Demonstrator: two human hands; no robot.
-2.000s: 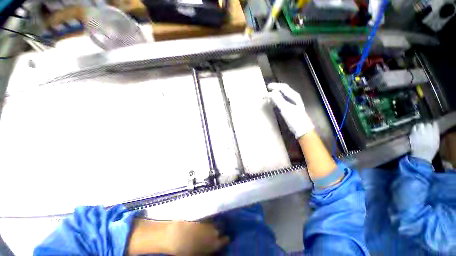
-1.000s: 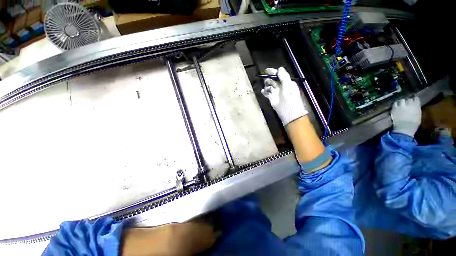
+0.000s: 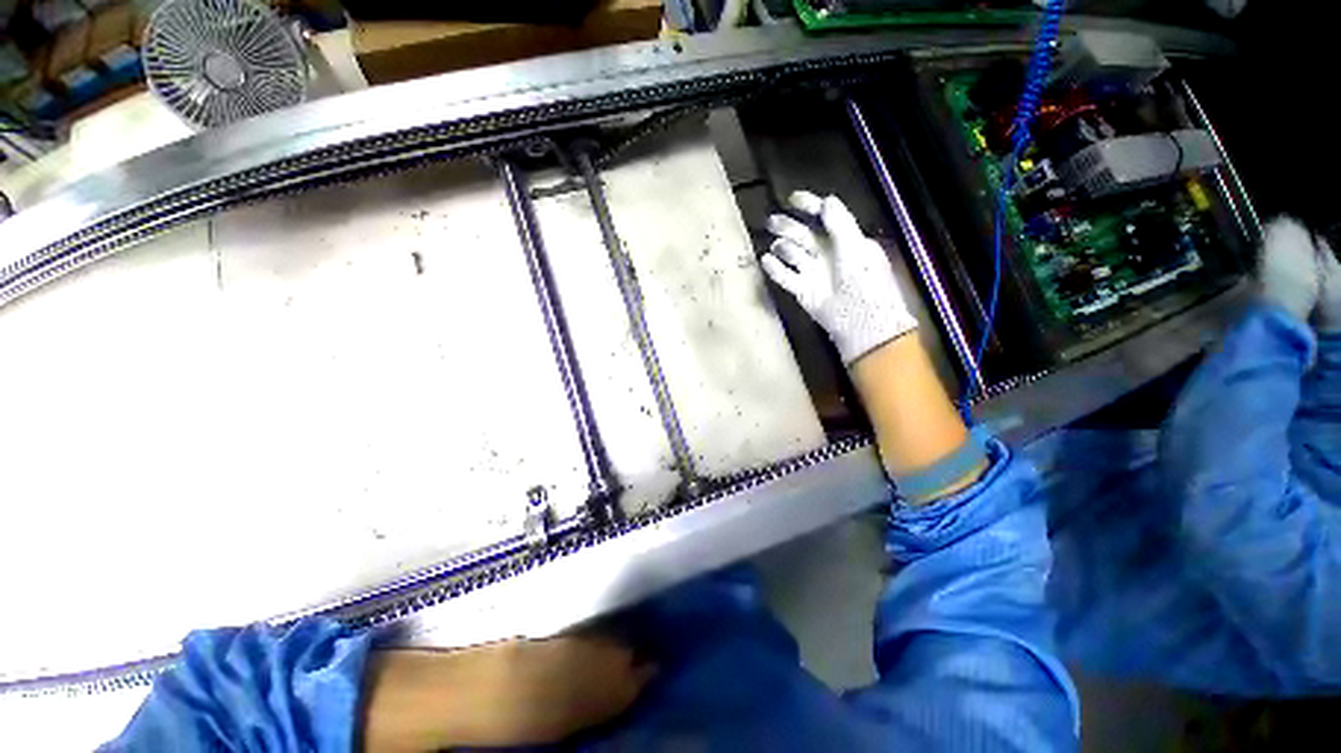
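My right hand (image 3: 841,277), in a white glove with a blue-green wrist band, is over the dark gap in the conveyor, right of the pale plate (image 3: 735,309). Its fingers are partly curled; a slim dark tool cannot be made out in it now. My left forearm is bare and lies across the bottom, in front of the rail; my left hand (image 3: 625,680) is in shadow against the blue smock, its fingers unclear. A green circuit board (image 3: 1118,258) with grey heatsinks (image 3: 1140,162) lies in a black carrier (image 3: 1030,316) to the right.
Metal rails with toothed chain (image 3: 765,493) run along both sides. Cross bars (image 3: 556,331) span the conveyor. A coiled blue cable (image 3: 1034,88) hangs over the carrier. A small fan (image 3: 224,66) stands at back left. Another person's gloved hands (image 3: 1291,268) are at the right edge.
The slim dark tool seen at my right fingers a second ago no longer shows clearly. The other person's gloved hand has moved from the front rail to the right. The view has shifted slightly.
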